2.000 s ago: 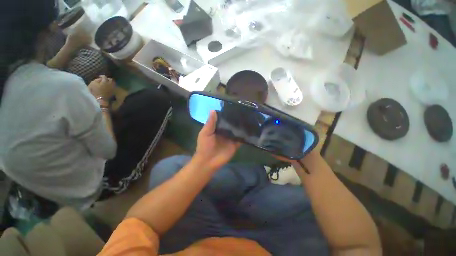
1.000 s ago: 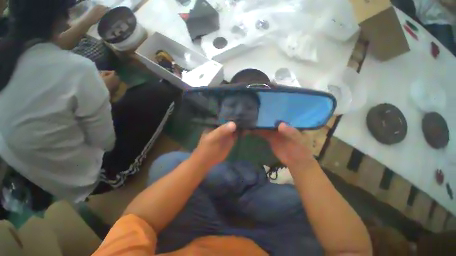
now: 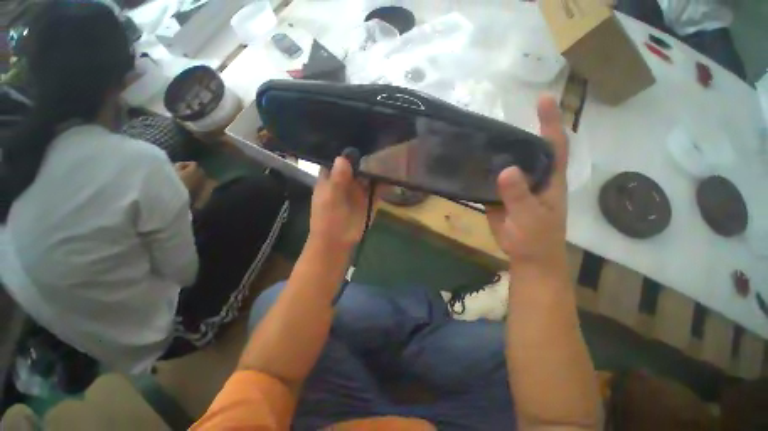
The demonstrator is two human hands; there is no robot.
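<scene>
A long black mirror dash cam (image 3: 413, 139) is held up in front of me, tilted down to the right. Its glossy face is towards me and looks mostly dark, with dim reflections. My left hand (image 3: 341, 202) grips its lower edge left of the middle, thumb on the face. My right hand (image 3: 535, 189) grips its right end, thumb on the face and a finger pointing up past the end. A thin black cable (image 3: 364, 240) hangs beside my left hand. The mirror's back is hidden.
An open white box (image 3: 244, 126) is partly behind the mirror. Clear plastic bags (image 3: 429, 55) and a brown carton (image 3: 600, 52) are on the white-covered table. Dark round discs (image 3: 635, 204) lie at the right. A seated person (image 3: 97, 227) is at the left beside a dark-lined white bowl-like housing (image 3: 200, 97).
The mirror has moved up and tilted, and its face has gone from bright blue to mostly dark. My right hand has shifted to its right end. The cable now shows.
</scene>
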